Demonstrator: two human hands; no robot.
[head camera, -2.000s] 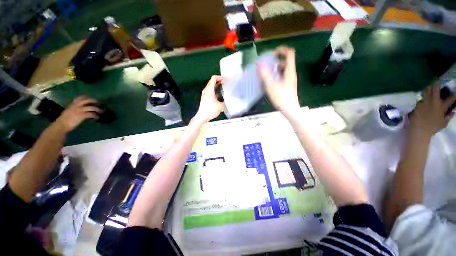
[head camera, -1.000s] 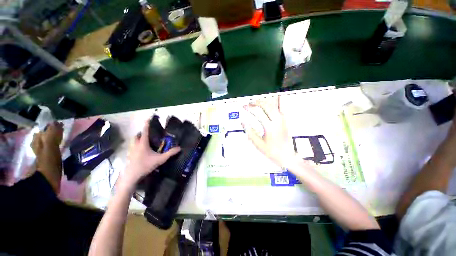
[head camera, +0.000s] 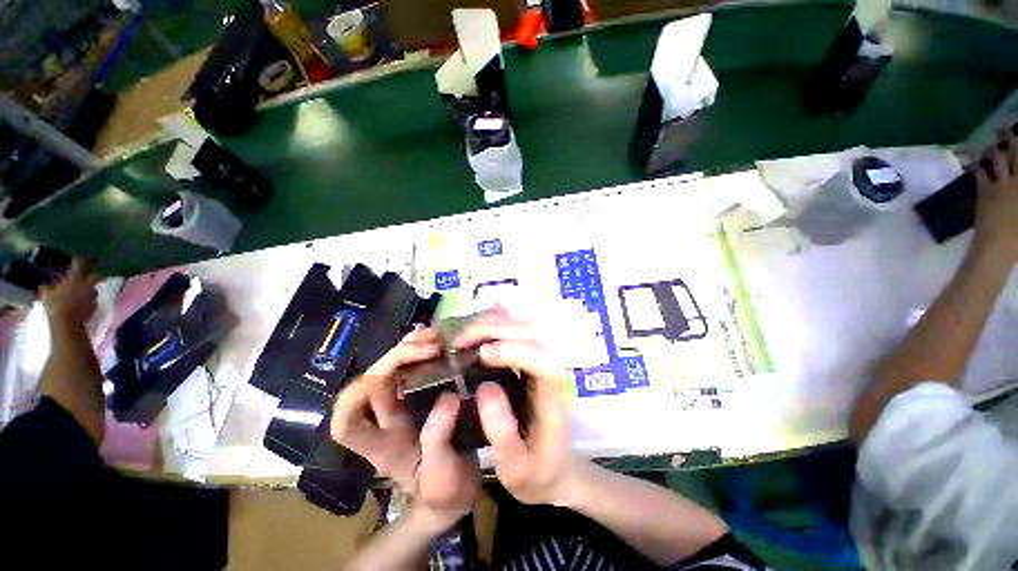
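Note:
My left hand (head camera: 407, 429) and my right hand (head camera: 519, 413) are together near the front edge of the bench. Both grip a small black carton (head camera: 460, 390), thumbs on the near side and fingers over the far side. Its exact fold is partly hidden by the fingers and blurred. The printed work mat (head camera: 659, 390) lies behind and to the right of my hands. Flat black box blanks (head camera: 307, 385) with a blue picture lie to the left of my hands.
The green conveyor (head camera: 368, 167) carries open black boxes (head camera: 675, 112) with white flaps and a bagged cylinder (head camera: 492, 156). Another bagged cylinder (head camera: 837, 206) lies on the bench at right. Neighbouring workers' arms reach in from both sides. White leaflets (head camera: 195, 418) lie at left.
The white-wrapped item has left my hands. My left hand has moved from the black blanks to the mat's front, and my right hand has joined it; both now hold a black carton.

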